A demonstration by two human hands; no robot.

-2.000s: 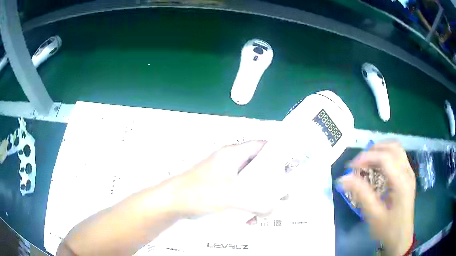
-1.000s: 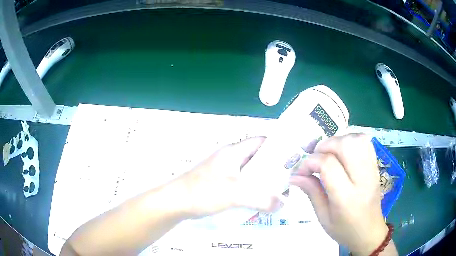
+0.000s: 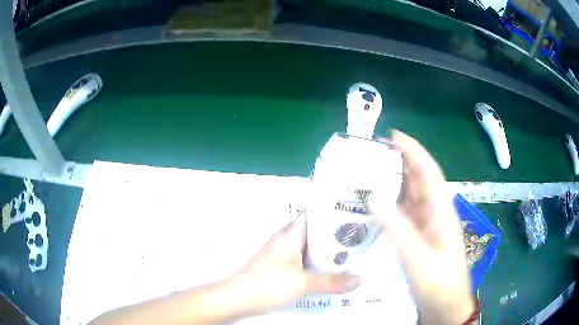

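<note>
A white handset [image 3: 324, 181] is held over the white paper work mat [image 3: 159, 235], its wide head pointing away from me and its front face up. A blurred display area, a dark oval button and a smaller dark oval below show on it. My left hand [image 3: 270, 270] holds the lower left of the handset, thumb along its side. My right hand [image 3: 425, 222] is around its right side, fingertips near the top edge, slightly blurred. The handle end is hidden or washed out by glare.
The green conveyor belt [image 3: 254, 101] carries several spaced handsets, one [image 3: 363, 117] just beyond the held head. A blue bin [image 3: 485, 257] with tan scraps is right of my right hand. A die-cut sheet [image 3: 36, 235] lies left. Clear bags [image 3: 533, 222] lie right. A post [image 3: 28, 101] stands left.
My right hand has moved from the button area to grip the handset's right side. The handset has turned more upright in view and shifted left. My view has tilted up slightly.
</note>
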